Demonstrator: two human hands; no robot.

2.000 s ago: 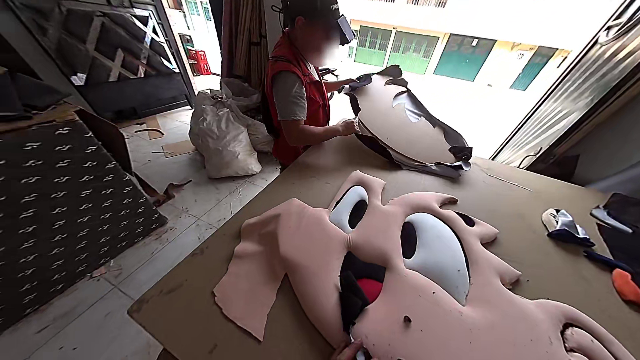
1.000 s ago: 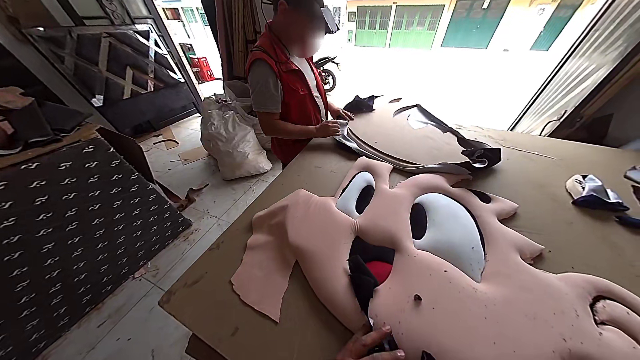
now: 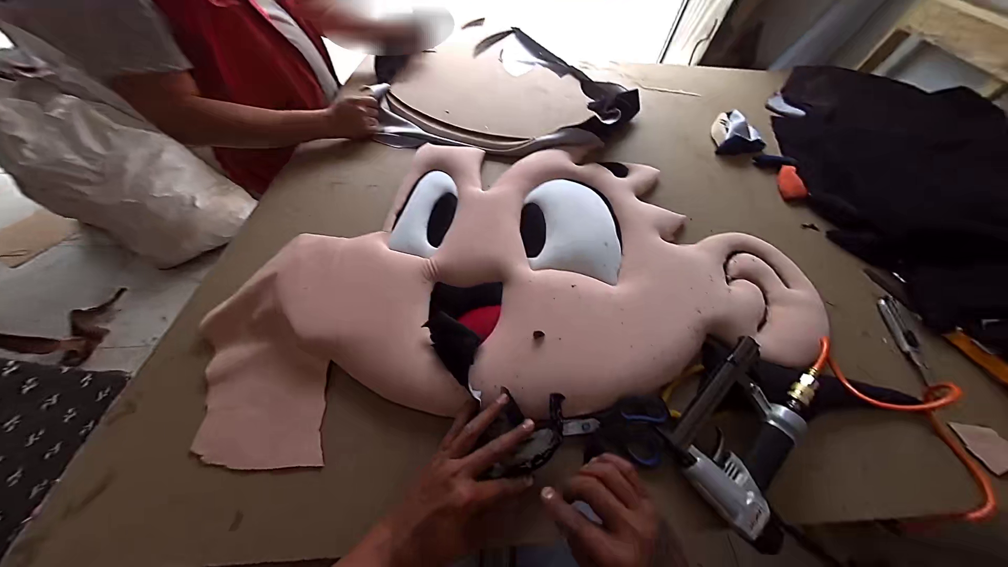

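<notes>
A padded, pink fabric cartoon face (image 3: 614,323) with white eyes and a red tongue lies on the brown table. My left hand (image 3: 472,465) rests with spread fingers on a small black-edged piece (image 3: 535,449) at the face's lower edge, below the mouth. To its right, my right hand (image 3: 602,508) is curled near the table's front edge, partly around a small pale thing that I cannot make out. Scissors with dark handles (image 3: 642,421) lie just beyond it. A black material flap (image 3: 453,342) hangs from the mouth.
A pneumatic stapler (image 3: 732,480) with an orange air hose (image 3: 945,425) lies at the right. Dark fabric (image 3: 906,181) and a utility knife (image 3: 898,327) are farther right. Across the table a person in a red vest (image 3: 252,71) holds the edge of another padded panel (image 3: 488,94).
The view has swung down and right. Both my hands now show, where only part of one showed before. The other person's far arm is now raised over the panel.
</notes>
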